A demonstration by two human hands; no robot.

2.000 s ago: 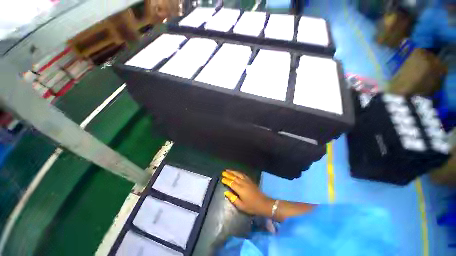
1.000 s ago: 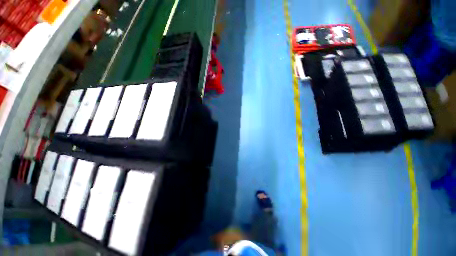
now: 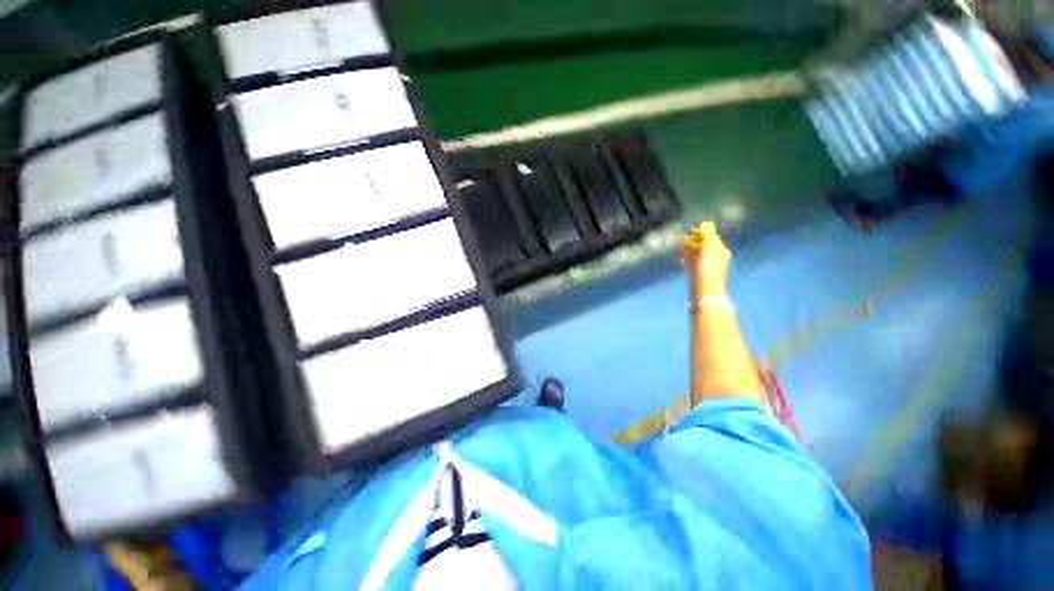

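Observation:
Two tall black stacks of foam trays stand side by side at the left, each topped by a row of white rectangles, the nearer row (image 3: pixel 376 277) and the far-left row (image 3: pixel 104 254). A black foam tray with dark pockets (image 3: pixel 555 214) lies just beyond them on the green bench edge. My right hand (image 3: pixel 706 254), with yellow finger cots, is stretched forward right of the dark tray and apart from it. It is blurred, its fingers look bunched, and whether it holds anything cannot be told. My left hand is not in view.
The green conveyor surface (image 3: pixel 601 69) runs across the top. A pale stack with ridged sides (image 3: pixel 913 98) stands at the upper right. Blue floor (image 3: pixel 613 346) with yellow lines lies below the bench edge. A dark shoe (image 3: pixel 551 395) shows near my smock.
The view has turned from the aisle back to the bench, and the stacks now appear at the upper left. My right arm now reaches forward in view. The other black stack in the aisle has left view.

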